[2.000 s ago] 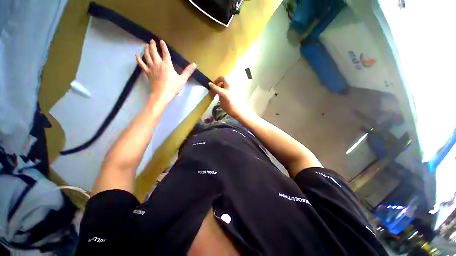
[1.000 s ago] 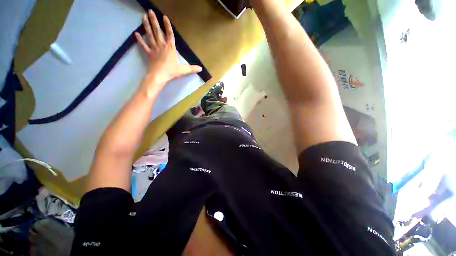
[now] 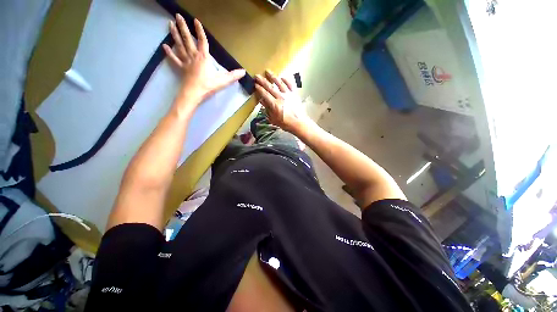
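Note:
A pale garment panel point(image 3: 149, 131) lies flat on the mustard-yellow table cover point(image 3: 262, 33). A straight navy hem band point(image 3: 223, 56) runs along its far edge. A curved navy strip point(image 3: 125, 106) crosses the panel to the lower left. My left hand point(image 3: 198, 67) lies spread on the panel beside the band, thumb at the band, holding nothing. My right hand point(image 3: 278, 97) is at the band's near end by the table edge, fingertips touching it; whether they pinch it is unclear. Only a dark, pale-rimmed corner of the iron point(image 3: 278, 3) shows at the top edge.
A pale and navy garment heap point(image 3: 30, 244) with a white cord point(image 3: 58, 216) is at lower left. More pale cloth point(image 3: 21, 61) hangs at the left. A white printed box point(image 3: 427, 73) and blue items point(image 3: 388, 79) are beyond the table, with a blue crate point(image 3: 464, 259) at lower right.
My right hand has come back from the iron at the top to the near end of the band. My left hand stays spread on the panel.

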